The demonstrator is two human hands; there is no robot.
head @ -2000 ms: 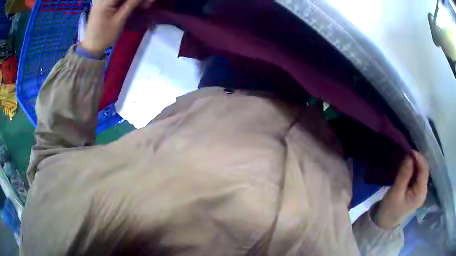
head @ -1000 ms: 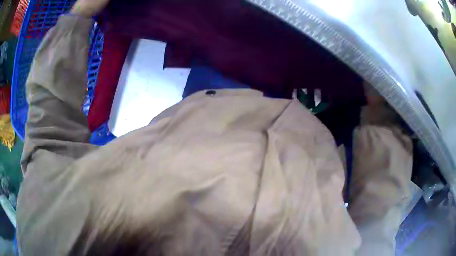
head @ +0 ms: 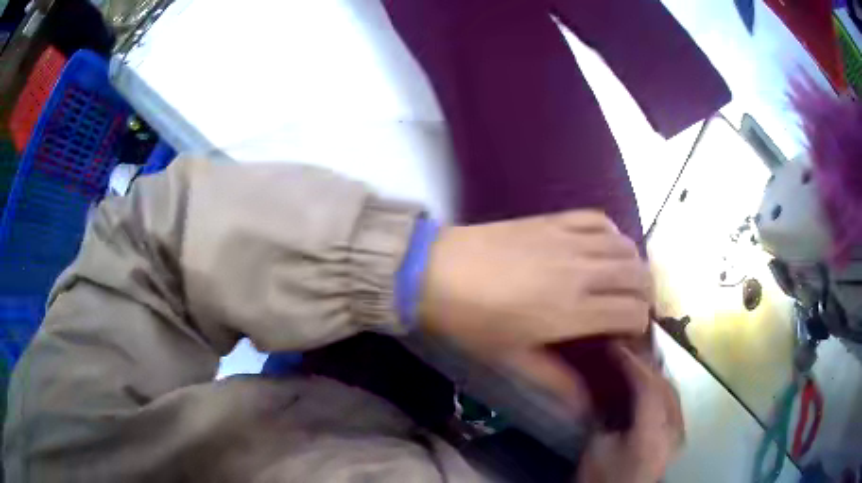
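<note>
A maroon garment piece lies on the white table and runs from the top of the view down under my hands. My left hand is on its near end, fingers curled over the cloth. My right hand, blurred and partly hidden behind the left, grips a folded bit of the maroon cloth at the table's front edge. The machine bed is just right of my hands, with no cloth seen on it.
Scissors with one green and one red handle loop lie at the lower right. A pink-purple fluffy ornament is by the machine head at the right. A blue basket stands at the left, with dark cloth below the table edge.
The maroon cloth has come up from the lap onto the table. Both hands have moved together near the machine bed, and the view has turned toward the table and machine.
</note>
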